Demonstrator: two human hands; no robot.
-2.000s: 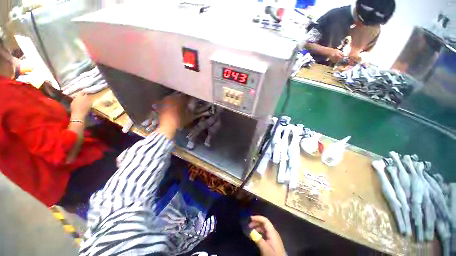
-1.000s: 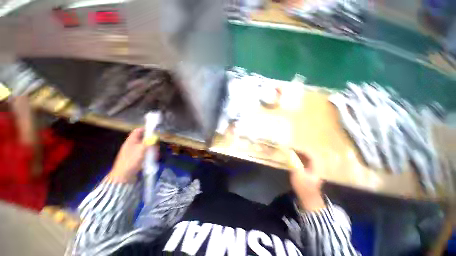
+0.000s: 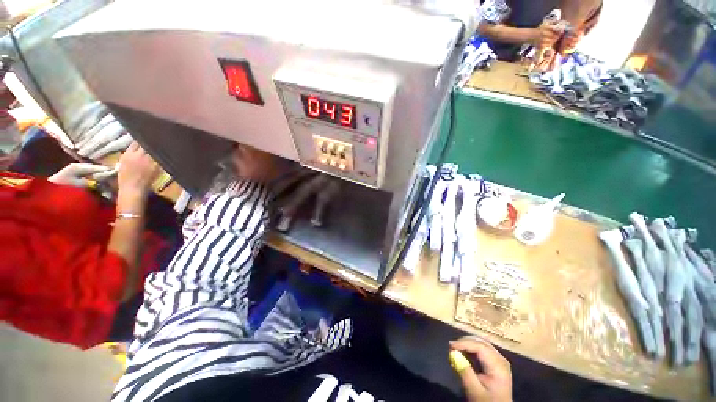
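The grey metal heating box (image 3: 235, 118) stands open-fronted before me, its display showing red 043. My left hand (image 3: 255, 163) is inside the box, dim and partly hidden under its front edge; what its fingers hold cannot be made out. Pale limb-shaped workpieces (image 3: 320, 200) lie inside, to the right of that hand. My right hand (image 3: 485, 367) is below the bench edge, fingers curled, with a yellow cot (image 3: 459, 361) on one finger and nothing visible in it.
Thin pins (image 3: 498, 290) lie on a cardboard pad. Behind are a white round pot (image 3: 494, 212) and white cone-nozzle bottle (image 3: 537, 221). Workpieces lie beside the box (image 3: 449, 228) and at right (image 3: 667, 286). A person in red (image 3: 67, 259) works at left; another sits across the green divider (image 3: 542, 149).
One second ago my left hand held a pale workpiece outside the box; now it is inside, with no workpiece visible outside. My right hand has drawn back from the bench edge. The view has turned left.
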